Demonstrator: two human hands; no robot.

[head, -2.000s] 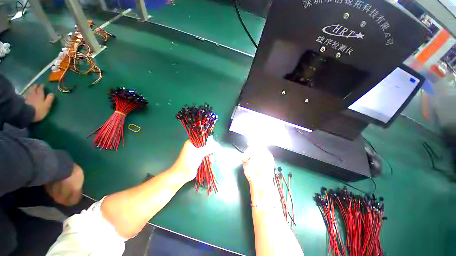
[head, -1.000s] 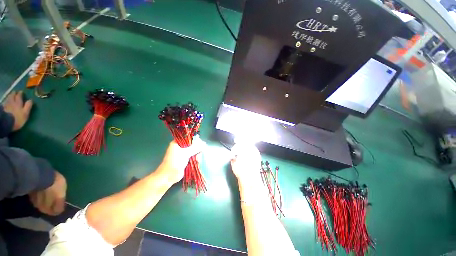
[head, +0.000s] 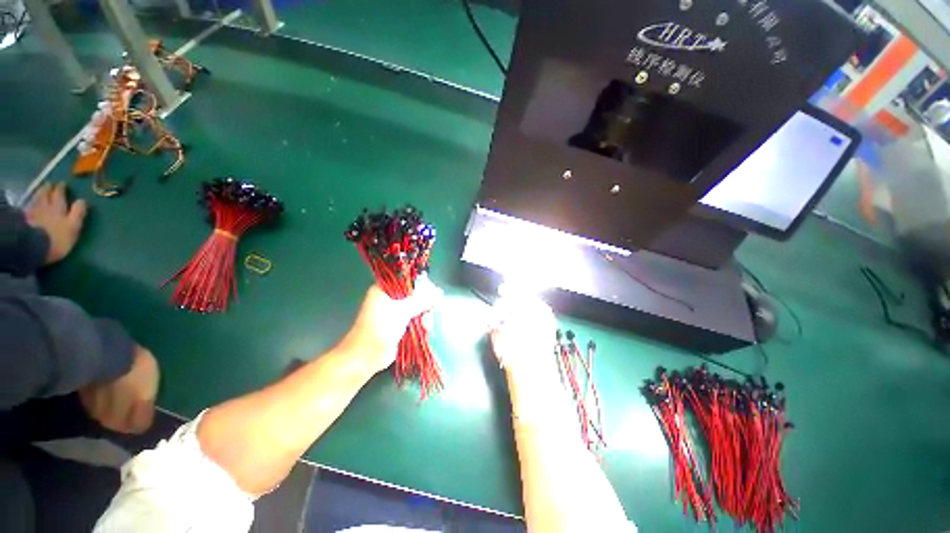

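Observation:
My left hand (head: 388, 321) is closed around a held bunch (head: 397, 254) of red and black wire harnesses, black ends up, above the green mat. My right hand (head: 524, 321) is at the front edge of the tester base (head: 646, 295), washed out by the glare; its fingertips and anything in them cannot be made out. The black wire sequence tester (head: 625, 135) stands upright behind it. A few loose harnesses (head: 579, 385) lie just right of my right hand. The untied pile (head: 729, 448) lies further right.
A tied bundle (head: 217, 255) and a yellow rubber band (head: 257, 263) lie on the left. Orange-brown harnesses (head: 130, 120) are far left. Another person's hands (head: 123, 391) rest at the left edge. A monitor (head: 783, 172) and a mouse (head: 763, 314) are right of the tester.
The whole view has shifted slightly with the head. Both hands stay in about the same places relative to the tester, and the left one still holds the bunch.

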